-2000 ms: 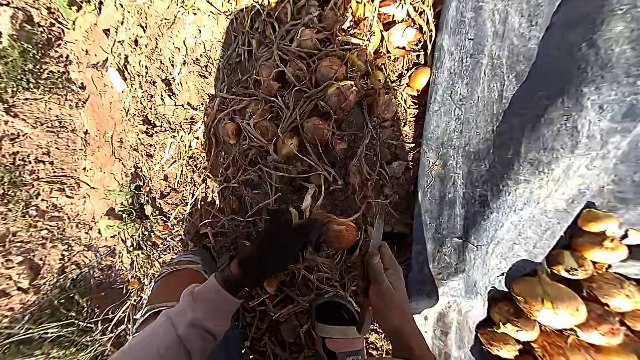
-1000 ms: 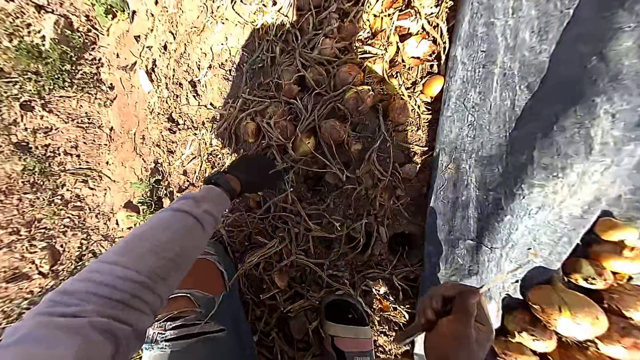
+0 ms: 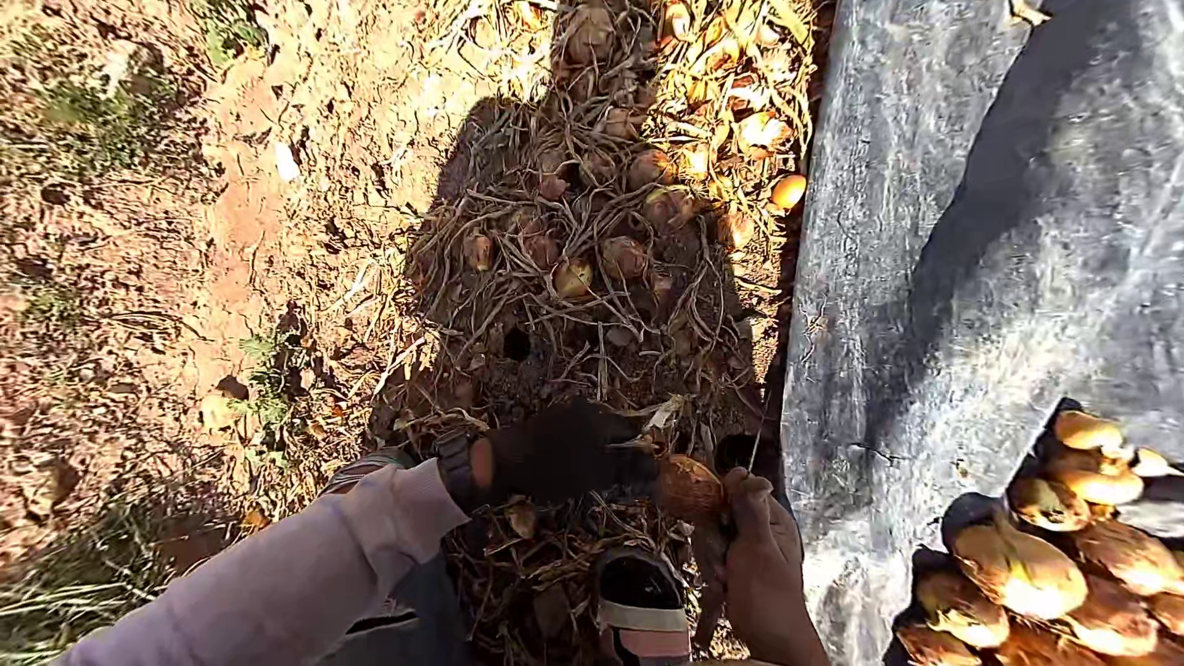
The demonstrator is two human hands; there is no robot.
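Observation:
My left hand [image 3: 573, 449], in a dark glove, holds an onion [image 3: 692, 488] by its dry neck end, low in the middle of the head view. My bare right hand [image 3: 760, 546] is close against the onion's right side, closed on a knife [image 3: 758, 430] whose thin blade points up; most of its handle is hidden by the fingers. Ahead of both hands, more onions [image 3: 624, 257] lie among dry, withered leaves on shaded soil. A pile of onions [image 3: 1022, 569] rests on the grey sheet at the lower right.
A grey plastic sheet [image 3: 860, 277] runs along the right side. Bare soil with small weeds [image 3: 268, 370] lies to the left. A shoe [image 3: 641, 601] stands below the hands among dry leaves. A small hole [image 3: 516, 344] shows in the soil.
My left hand was reaching empty into the dry leaves at the left; it is now lower and further right with an onion. My right hand has come left from the sheet's edge to the onion.

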